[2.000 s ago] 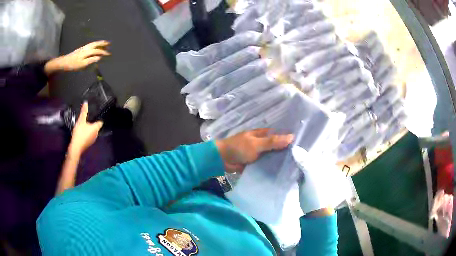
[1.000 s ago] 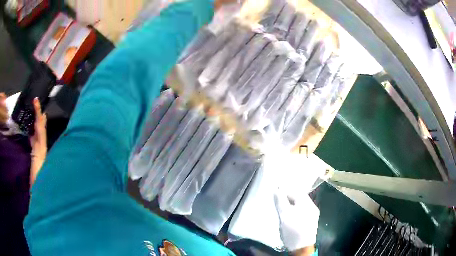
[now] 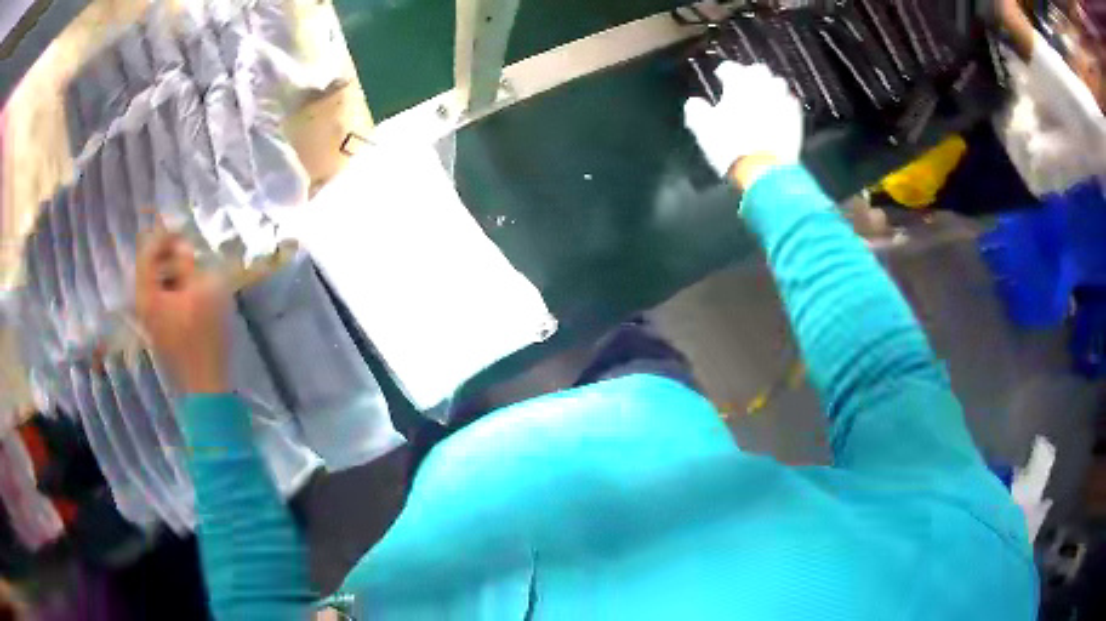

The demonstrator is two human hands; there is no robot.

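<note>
My left hand (image 3: 182, 303), bare and blurred, is over the rows of bagged units (image 3: 121, 182) at the left; whether it holds anything cannot be told. My right hand (image 3: 746, 115), in a white glove, is at the left end of the dense row of black units (image 3: 837, 61) at the upper right. Its fingertips are at the units, and its grip is hidden. A bright white pile of empty bags (image 3: 425, 279) lies flat between the hands. A grey-white bagged unit (image 3: 321, 370) lies just left of the pile.
The dark green bench top (image 3: 570, 182) has a pale metal rail (image 3: 582, 61) and an upright post. A tan board (image 3: 334, 121) lies under the bagged units. A yellow item (image 3: 924, 172), blue bins (image 3: 1031, 261) and another person's white-covered arm (image 3: 1061, 121) are at the right.
The view has swung right. My right hand has left the white bag pile and moved to the black units. My left hand, nearly out of view before, shows over the bagged rows.
</note>
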